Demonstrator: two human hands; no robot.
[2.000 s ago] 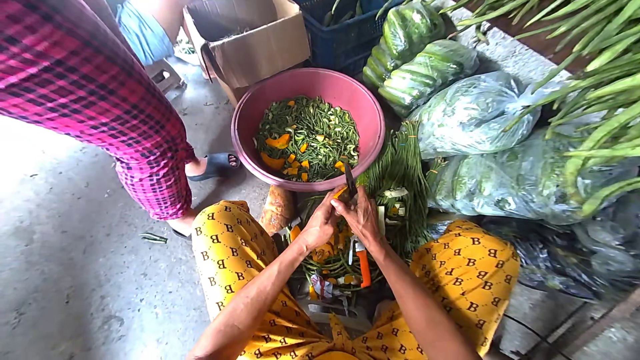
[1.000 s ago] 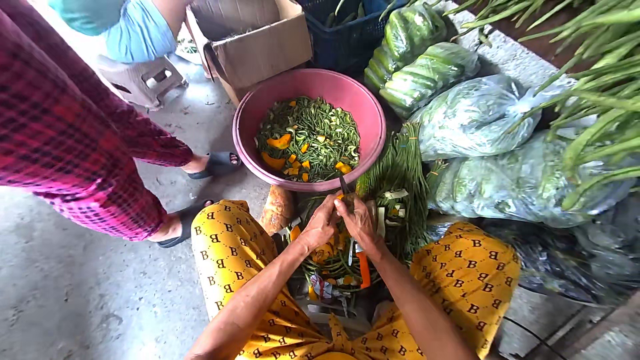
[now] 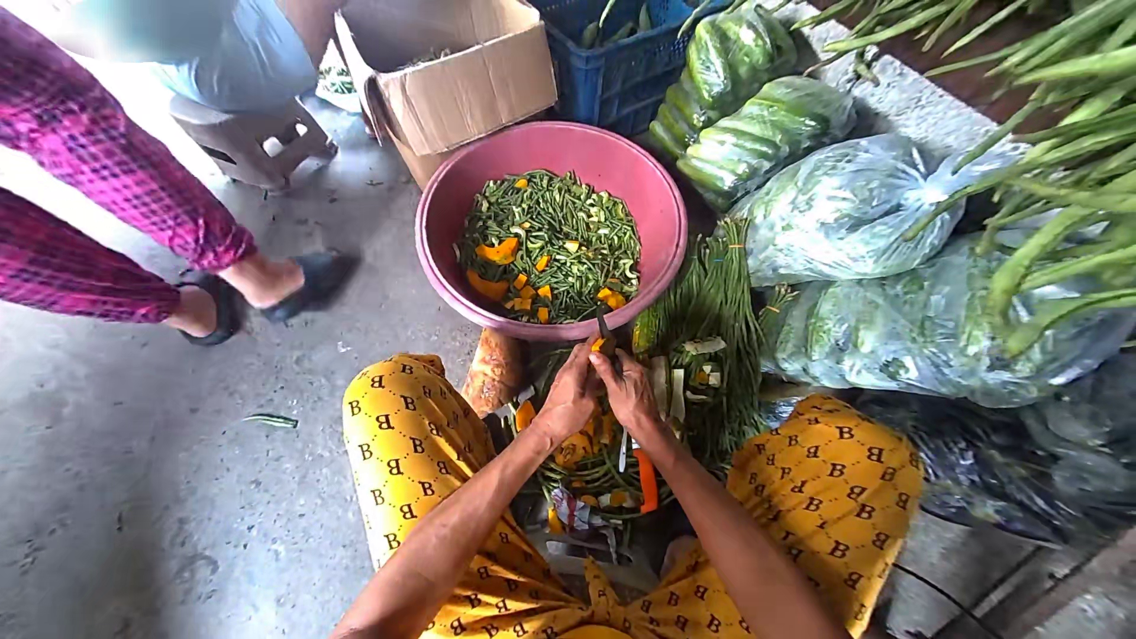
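Note:
My left hand (image 3: 571,398) grips a small piece of orange pumpkin (image 3: 600,344) just below the near rim of a pink plastic basin (image 3: 552,332). Close against it, my right hand (image 3: 630,390) is closed on a knife (image 3: 604,323), its dark blade pointing up over the rim. Cut green beans (image 3: 568,222) and orange pumpkin chunks (image 3: 499,251) lie in the basin. Under my wrists are pumpkin pieces, peelings and a tool with an orange handle (image 3: 647,481). Long green beans (image 3: 732,319) lie in bundles to the right.
Bagged green vegetables (image 3: 834,213) fill the right side, below loose long green pods (image 3: 1065,195). Behind the basin stand a cardboard box (image 3: 479,84) and a blue crate (image 3: 612,80). At left a person in checked trousers (image 3: 115,169) stands near a plastic stool (image 3: 253,142) with someone seated on it.
The person in checked trousers has moved left, and the stool shows more fully. My hands remain together near the basin's rim.

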